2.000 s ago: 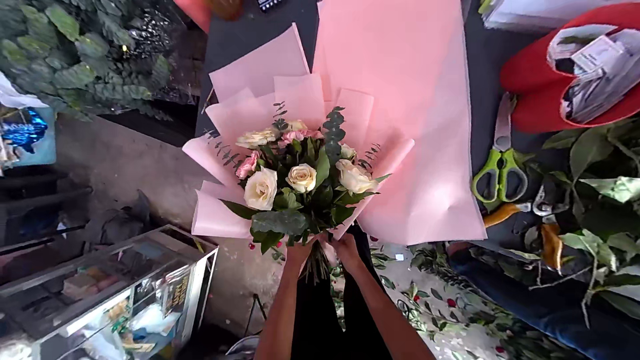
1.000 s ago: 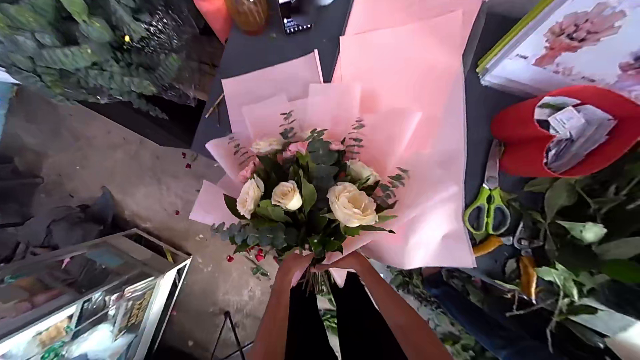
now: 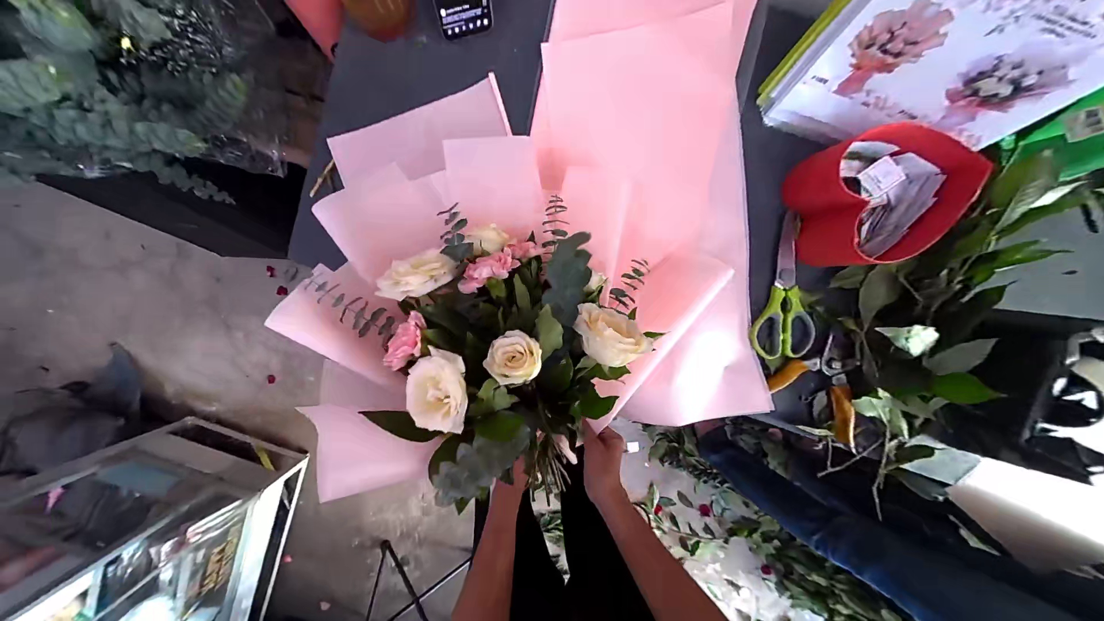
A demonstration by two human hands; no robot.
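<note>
A bouquet of cream roses [image 3: 514, 357], pink carnations and eucalyptus lies in pleated pink wrapping paper [image 3: 379, 224] at the front of a dark table. My right hand [image 3: 604, 457] grips the gathered paper just right of the bundled stems [image 3: 548, 466]. Left of the stems is my left hand [image 3: 511, 483], mostly hidden beneath leaves and paper; its fingers do not show. Larger pink sheets [image 3: 642, 103] lie flat behind and to the right of the flowers.
Green-handled scissors [image 3: 783, 323] and orange-handled pruners [image 3: 841, 405] lie right of the paper. Behind them are a red heart-shaped box [image 3: 936, 207] holding papers and a flower picture book [image 3: 871, 69]. A phone [image 3: 464, 17] is at the back, a glass case [image 3: 172, 509] at lower left.
The wrapping on the right now stands folded up beside the roses, where it lay flatter one second ago. The bouquet has tilted in my hands, and the view has shifted.
</note>
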